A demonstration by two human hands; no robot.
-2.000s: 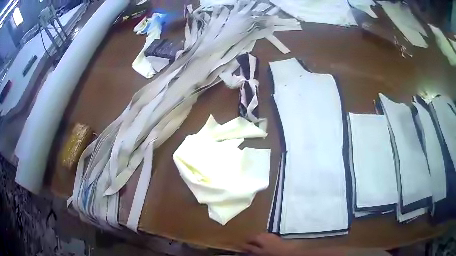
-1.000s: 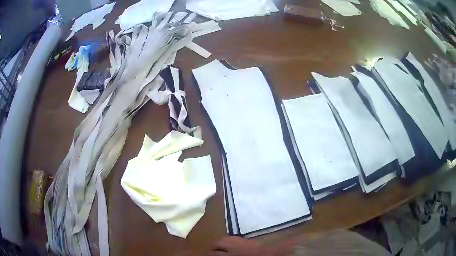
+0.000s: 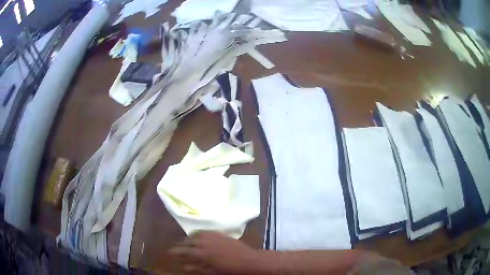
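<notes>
My right hand (image 3: 207,252) is at the table's near edge, its forearm coming in from the lower right. It is blurred and overlaps the lower edge of a crumpled cream cloth (image 3: 209,193); whether it grips the cloth cannot be told. My left hand is not in view. Right of the cloth lies a tall stack of cut panels (image 3: 306,172), white on top with navy edges. Above the cloth is a twisted navy-white scrap (image 3: 231,110).
A long bundle of beige strips (image 3: 145,118) runs across the table's left part. Beyond it lie a yellow-brown block (image 3: 58,181), a dark block (image 3: 139,73) and a long white roll (image 3: 51,107). More stacks (image 3: 376,177) stand right; loose white pieces (image 3: 301,13) line the far side.
My right hand has moved left and forward to the cream cloth's lower edge, with more forearm showing. The camera view has shifted. The cloth and stacks look unchanged.
</notes>
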